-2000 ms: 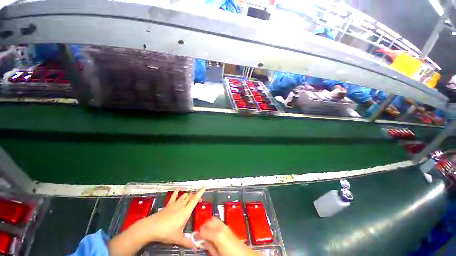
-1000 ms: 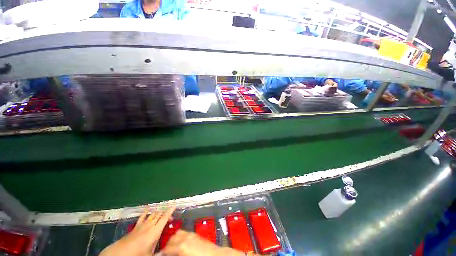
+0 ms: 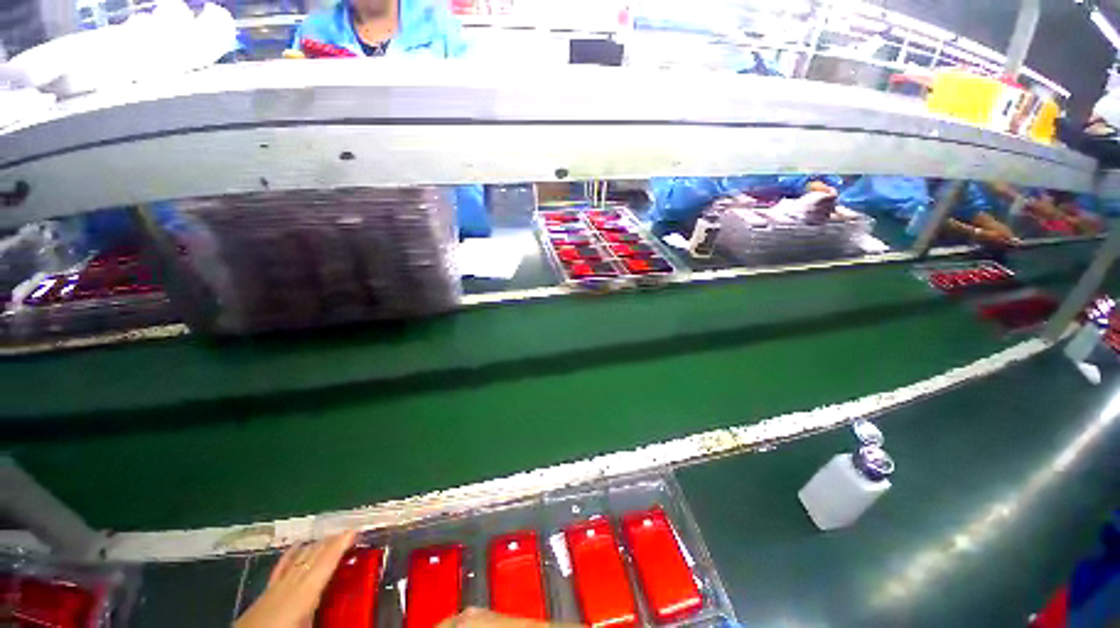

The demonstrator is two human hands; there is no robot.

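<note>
A clear blister tray (image 3: 565, 504) lies at the bottom of the view with a row of several closed red flip phones (image 3: 515, 577). My left hand (image 3: 299, 586) lies over the tray's left end, its fingertips at the upper left edge of the leftmost phone (image 3: 355, 589); its thumb is not visible. My right hand (image 3: 501, 620) shows only as a small part at the bottom edge, over the lower middle of the row. Its fingers and anything in them are hidden. A squat whitish dispenser bottle (image 3: 844, 491) stands right of the tray.
A green conveyor belt (image 3: 491, 399) runs behind the tray, with a pale edge (image 3: 725, 438). Stacked trays (image 3: 326, 260) and another phone tray (image 3: 602, 245) stand across it. A long overhead shelf (image 3: 467, 153) crosses above. A neighbouring tray (image 3: 55, 595) lies at far left.
My hands have moved left and down in the picture, away from the middle phones. The right hand is now mostly out of view. The leftmost phones are more exposed. The camera view has shifted.
</note>
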